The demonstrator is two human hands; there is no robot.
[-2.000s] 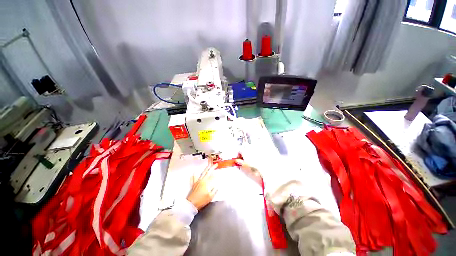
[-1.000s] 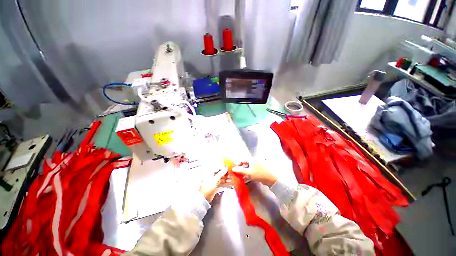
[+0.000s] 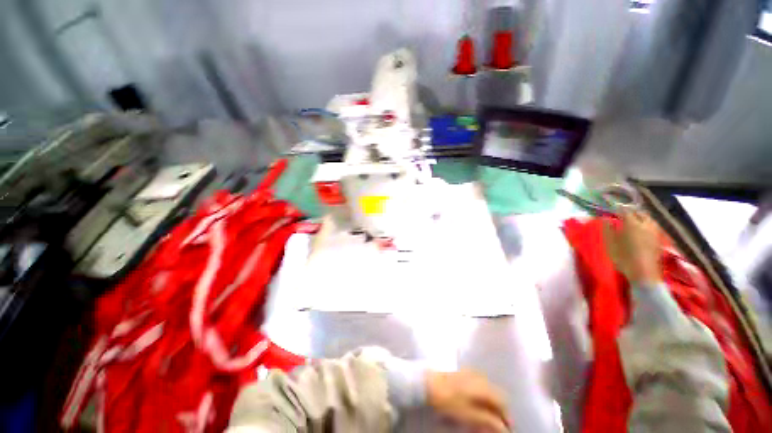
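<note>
The frame is blurred. My right hand (image 3: pixel 636 245) is at the top end of the right pile of red straps (image 3: pixel 603 317); its fingers are too blurred to tell if they grip a strap. My left hand (image 3: pixel 468 397) is low in front of the machine plate, over the shiny table, with no strap visible in it; its fingers are not clear. The left pile of red straps (image 3: pixel 169 317) shows pale stripes. The white sewing machine (image 3: pixel 377 193) stands at the centre, with a small red bit under its head above the pale plate (image 3: pixel 423 279).
A black display screen (image 3: pixel 532 142) stands right of the machine head. A blue box (image 3: pixel 453 131) and two red thread cones (image 3: pixel 502 51) are behind. A pale ring (image 3: pixel 622 196) and a dark thin tool (image 3: pixel 580 201) lie beyond the right pile. Another machine table (image 3: pixel 144 224) is at left.
My hands have parted. My right hand has moved to the right pile and my left hand nearer to me. The strap held between them is no longer seen there. The view has swung left.
</note>
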